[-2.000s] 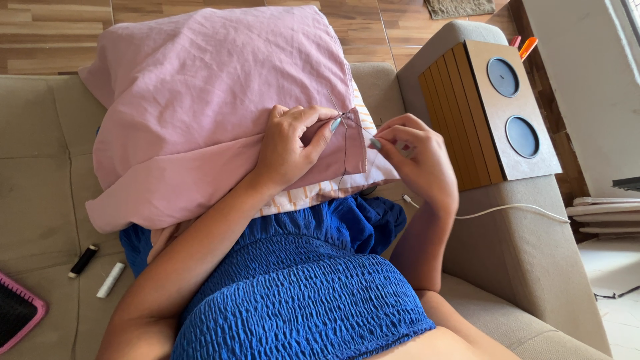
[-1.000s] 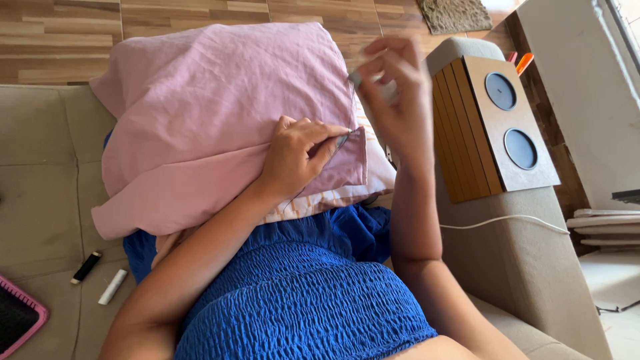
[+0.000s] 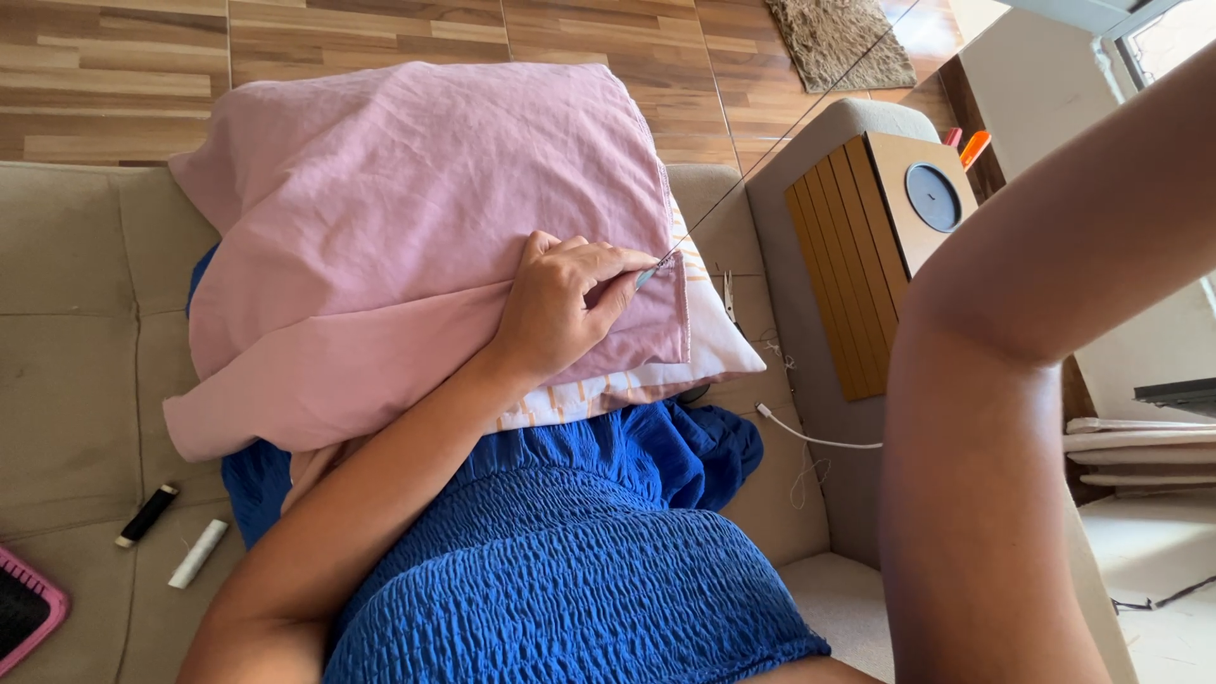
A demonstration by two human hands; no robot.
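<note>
Pink fabric [image 3: 446,180] lies over a white pillow with orange marks [image 3: 712,328] on the lap. My left hand [image 3: 575,299] pinches the fabric's edge between thumb and forefinger near its right corner. From that pinch a dark thread [image 3: 798,123] runs taut up and right, out of the top of the view. My right forearm is raised at the right, and my right hand is out of view. A black thread spool [image 3: 147,515] and a white thread spool [image 3: 198,554] lie on the sofa at the left.
Small metal scissors [image 3: 729,296] lie on the sofa beside the pillow, near loose thread. A white cable [image 3: 822,441] crosses toward the armrest, which bears a wooden slatted tray [image 3: 845,275] with a round cup recess. A pink-rimmed hairbrush [image 3: 47,594] rests at the lower left.
My right hand has moved from beside the fabric's edge up and right, out of view, and the thread now stretches long and taut. My left hand keeps its pinch on the fabric.
</note>
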